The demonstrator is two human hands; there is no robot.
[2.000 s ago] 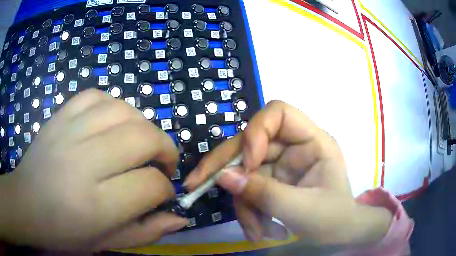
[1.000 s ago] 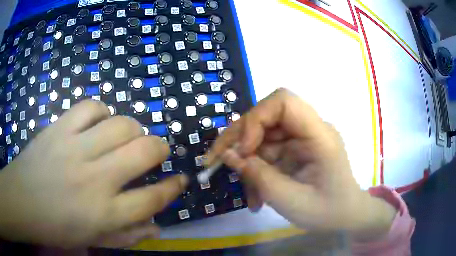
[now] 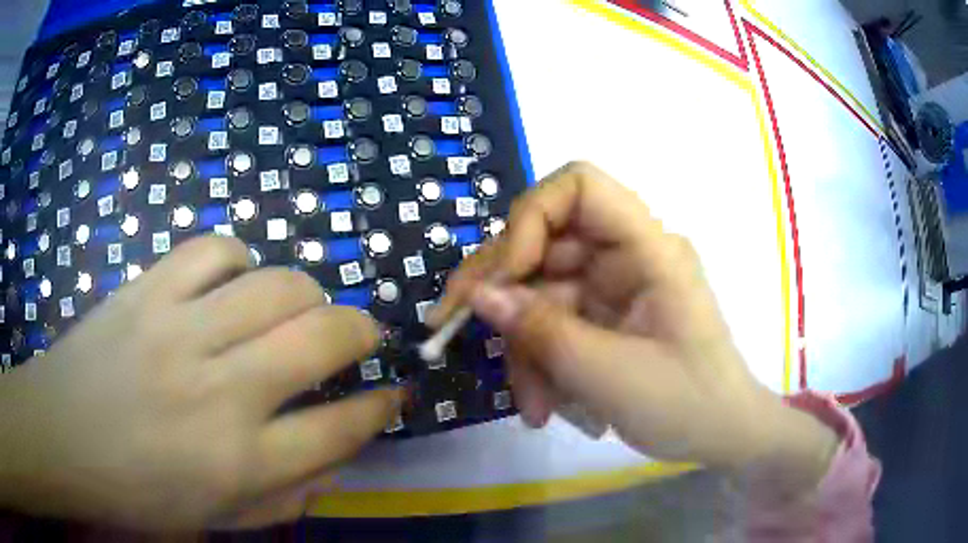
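A black tray (image 3: 419,387) lies in front of me with rows of small round modules (image 3: 303,157), many in pairs with blue strips between, and square white QR labels (image 3: 413,265). My right hand (image 3: 605,308) pinches a white cotton swab (image 3: 446,333) between thumb and fingers, its tip down and left over the tray's near right part. Whether the tip touches anything is unclear. My left hand (image 3: 202,382) is slightly blurred, back up, over the tray's near left part. Its fingertips are near the swab tip; whether they hold something small is hidden.
A bright-blue edge (image 3: 512,101) borders the tray's right side. The white bench top (image 3: 658,138) carries yellow and red tape lines. A pink sleeve (image 3: 833,456) surrounds my right wrist. Dark equipment (image 3: 897,80) stands at the far right.
From the oldest frame, the swab tip has moved up and right, away from the left fingertips. My left fingers have spread a little. The view of the tray has shifted slightly.
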